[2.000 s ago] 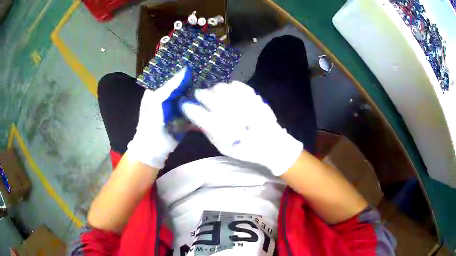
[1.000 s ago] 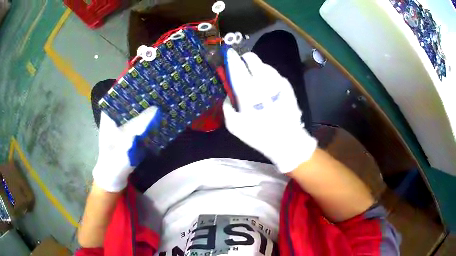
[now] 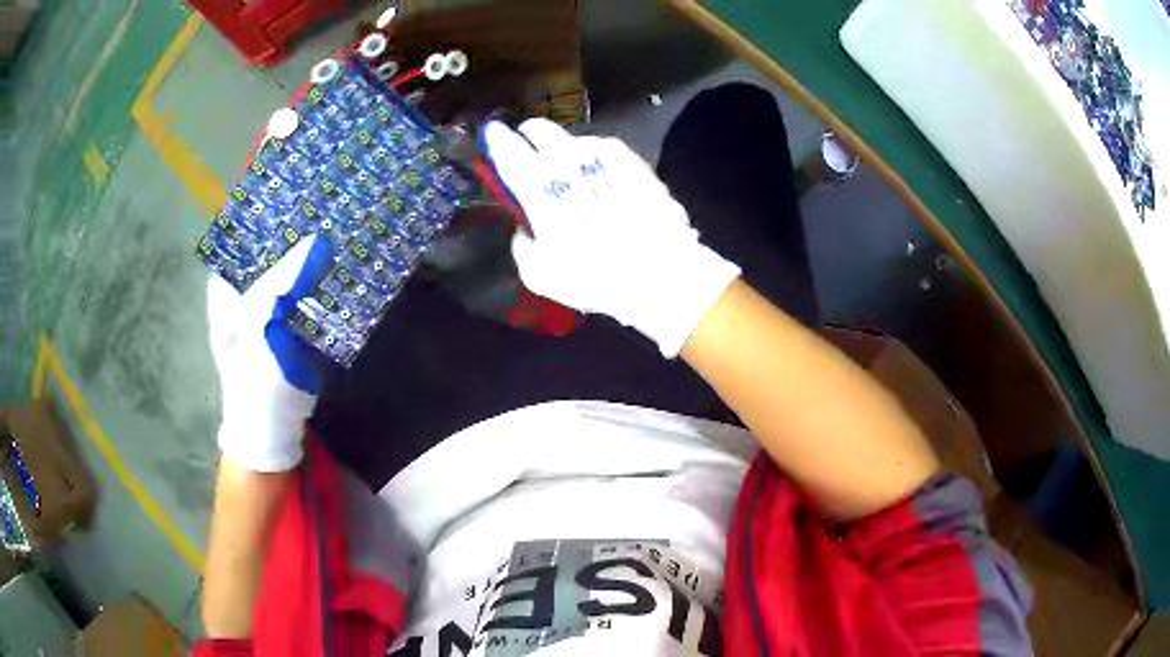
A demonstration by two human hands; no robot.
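A blue PCB panel with rows of small boards is held tilted over my lap at the left. White discs on red wires hang along its far edge. My left hand, in a white glove with blue palm, grips the panel's near left part, thumb on its face. My right hand, gloved the same way, is right of the panel and holds the red-handled tool. The tool's dark jaws are blurred near the panel's right edge; whether they touch it I cannot tell.
A brown cardboard box is beyond my knees. The green bench edge curves down the right, with a white foam box holding small boards. A red stool is at the far left. Another box stands on the floor at left.
Since the last earlier frame, the panel and my left hand have moved a little left. My right hand with the tool has also shifted left. Two seconds ago both hands were close together at the panel's near edge.
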